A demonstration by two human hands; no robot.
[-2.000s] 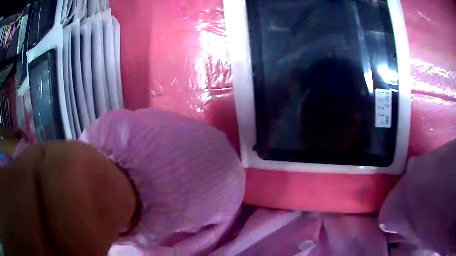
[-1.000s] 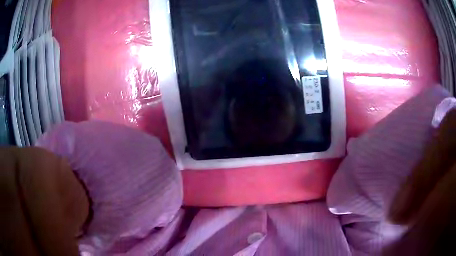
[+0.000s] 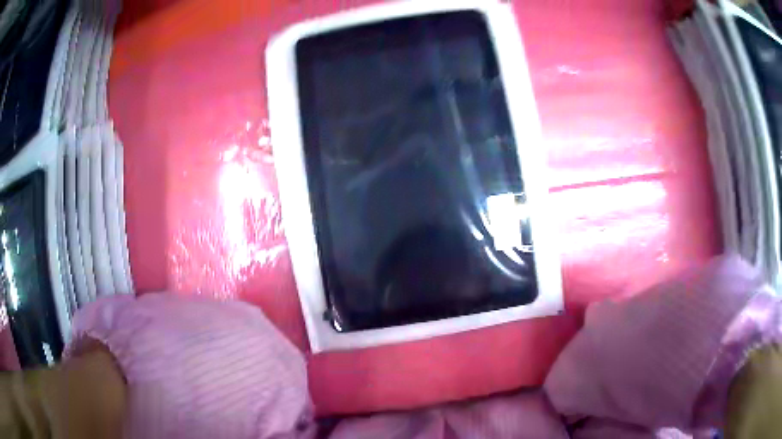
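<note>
A black tablet panel point(image 3: 416, 171) lies flat on a white sheet point(image 3: 549, 274), which shows as a border all round it. Glare covers the panel's lower right, around a small white label point(image 3: 508, 221) whose print cannot be read. My left hand point(image 3: 64, 399) shows only as bare skin past the cuff at the lower left edge. My right hand point(image 3: 756, 399) shows the same way at the lower right edge. The fingers of both are out of the picture, so what they hold is hidden. Neither touches the panel in view.
The bench top is shiny pink-red film point(image 3: 197, 189) with an orange patch point(image 3: 176, 30) at the back left. A stack of white-edged panels point(image 3: 96, 206) stands at the left, with black panels beside it. Another stack point(image 3: 716, 129) stands at the right.
The view has shifted, so the panel sits lower and its far edge shows. The right-hand stack has come more into view. Both forearms have moved lower and further outward in the picture.
</note>
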